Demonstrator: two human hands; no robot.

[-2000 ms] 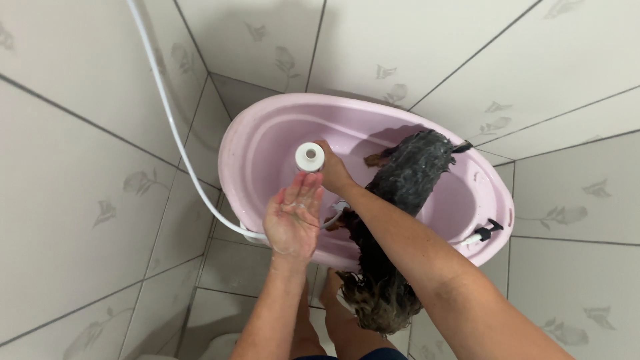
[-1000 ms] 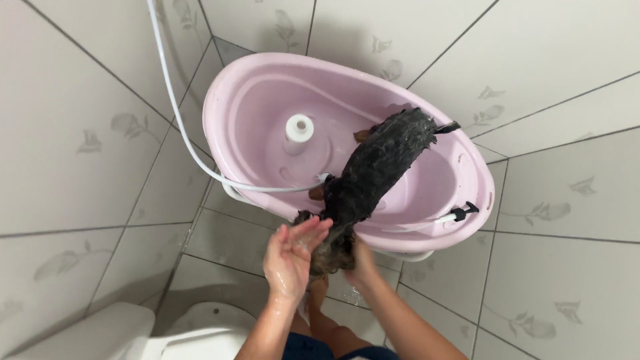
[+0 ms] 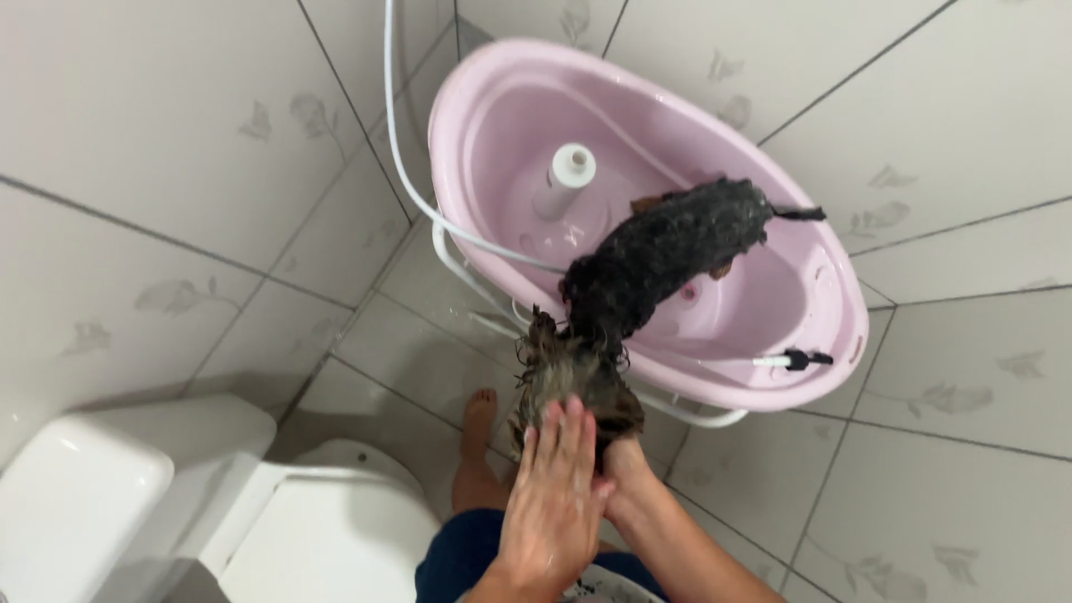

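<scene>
A small wet dog with dark fur stands in a pink plastic baby bathtub, its lighter-furred head hanging over the near rim. On top of that head lies my left hand, flat, fingers extended. My right hand cups the head from below and the right; its fingers are mostly hidden. A white bottle without a cap stands upright in the tub's left part. The black and white pump top rests at the tub's near right side.
A white shower hose hangs down the left and runs over the tub's rim to behind the dog. The tub sits on a white frame. A white toilet is at lower left. Tiled walls enclose the corner.
Two seconds ago my right hand held the bottle beside my upturned left palm. Now the bottle stands in the tub, and both hands are on the dog's head.
</scene>
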